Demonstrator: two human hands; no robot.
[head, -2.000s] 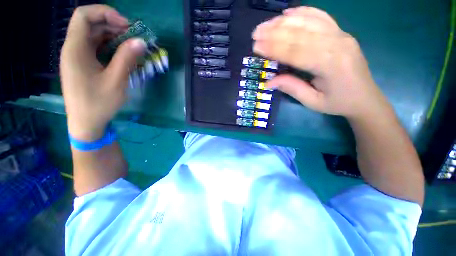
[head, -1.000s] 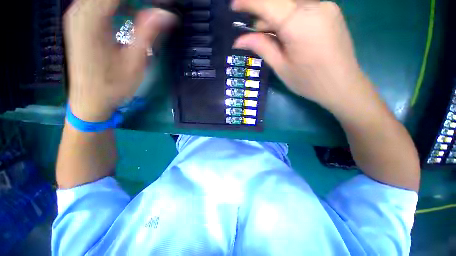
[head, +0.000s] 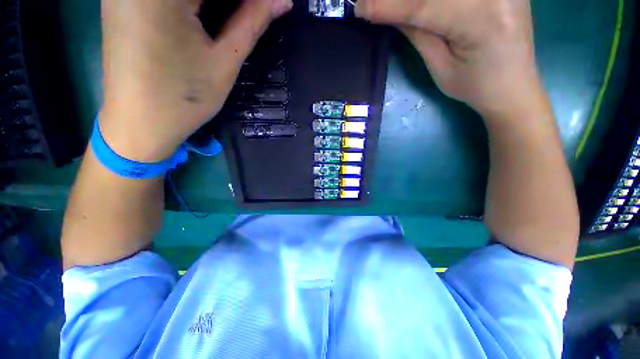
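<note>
My left hand (head: 165, 77), with a blue strap (head: 133, 165) on its wrist, and my right hand (head: 456, 49) are at the top edge, fingers partly cut off. Between them a board with silvery parts (head: 327, 7) shows at the top of the black tray (head: 277, 172). A thin pale wire end is by my right fingertips; whether I grip it is unclear. What my left hand holds is out of view. The tray's right column has several green boards (head: 328, 126) with white and yellow cells (head: 354, 127). Its left column has glossy black housings (head: 269, 130), partly behind my left hand.
Another tray with bright boards (head: 621, 200) stands at the far right edge. A dark tray with rows (head: 28, 98) is at the far left. The green mat (head: 435, 161) has a yellow-green line (head: 600, 91) at right. The table's front edge is just below the tray.
Both hands have moved up and toward each other over the tray's top. The board panel seen in my left hand is out of view. The view has shifted, so the tray appears lower.
</note>
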